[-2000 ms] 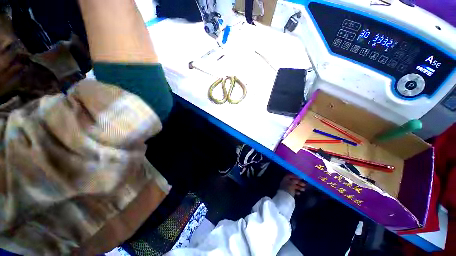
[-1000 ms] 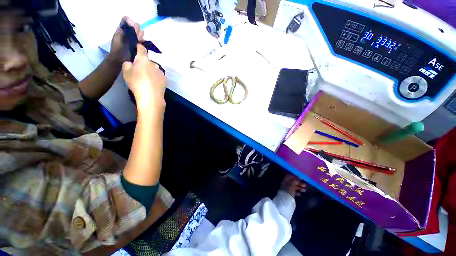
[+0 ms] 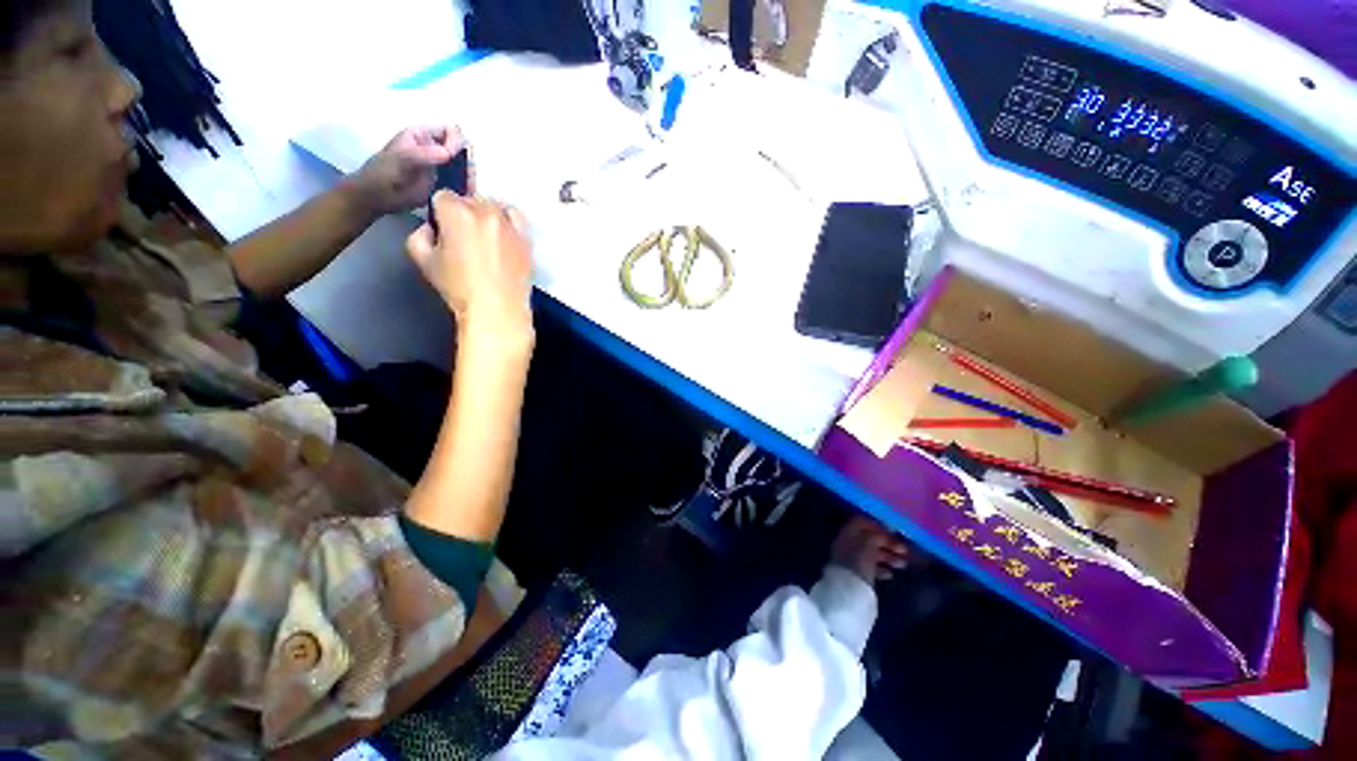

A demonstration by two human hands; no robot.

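A hand in a white sleeve, which looks like my right hand [image 3: 875, 550], comes from the bottom edge and lies below the table edge. It is small and dark, so its grip cannot be told. My left hand is out of the picture. Gold-handled scissors [image 3: 677, 268] lie on the white table [image 3: 744, 350]. A flat black rectangle [image 3: 859, 272] lies right of them. Another person in a plaid shirt [image 3: 283, 595] holds a small black piece [image 3: 450, 174] in both hands over the table's left part.
A white sewing machine [image 3: 975, 201] with a lit panel stands at upper right. An open purple box [image 3: 1243, 550] holds pens and a green-handled tool [image 3: 1191, 390] at the table's right. Dark cloth [image 3: 528, 27] lies behind the needle area. Red fabric [image 3: 1329, 491] is at far right.
The other person's arm, large in front at first, has drawn back, showing face and hands. Their hands with the black piece then shifted slightly right. The white-sleeved hand has not moved.
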